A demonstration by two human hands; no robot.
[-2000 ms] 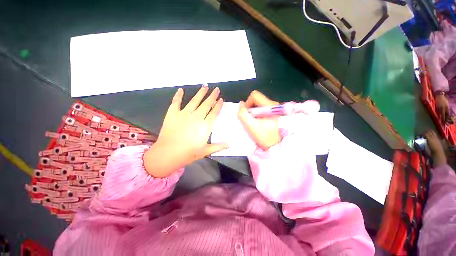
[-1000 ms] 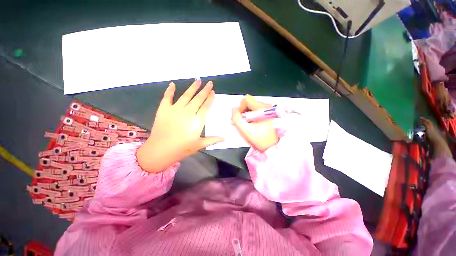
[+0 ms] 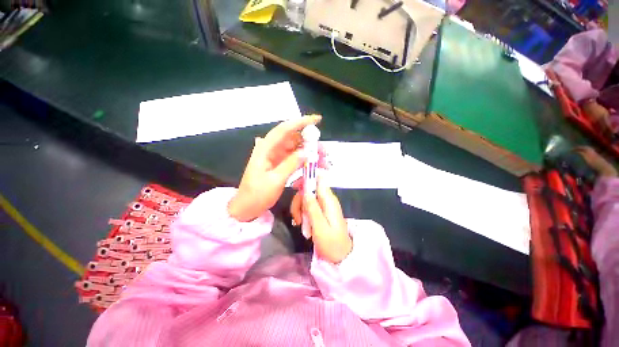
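Note:
A thick white-pink pen (image 3: 311, 169) with dark purple print stands upright between my two hands, its pale round knob at the top. My right hand (image 3: 327, 223) grips the pen's lower part. My left hand (image 3: 270, 169) is at the upper part, fingers curled around the knob end; whether it grips the pen is hard to tell. A white paper sheet (image 3: 366, 165) lies on the dark green bench behind the pen, partly hidden by my hands. Another paper strip (image 3: 217, 113) lies farther left and a third (image 3: 465, 200) to the right.
A red tray with pinkish strips (image 3: 136, 237) is at lower left. A red tray with black parts (image 3: 560, 251) is at right, beside another person's arm. A raised green board (image 3: 482, 101), a cream-white box (image 3: 373, 27) with a white cable and a yellow packet (image 3: 261, 10) are at the back.
My left hand has lifted off the sheet and come to the pen. My right hand has raised the pen from the paper and turned it upright. The view has shifted, showing more of the back.

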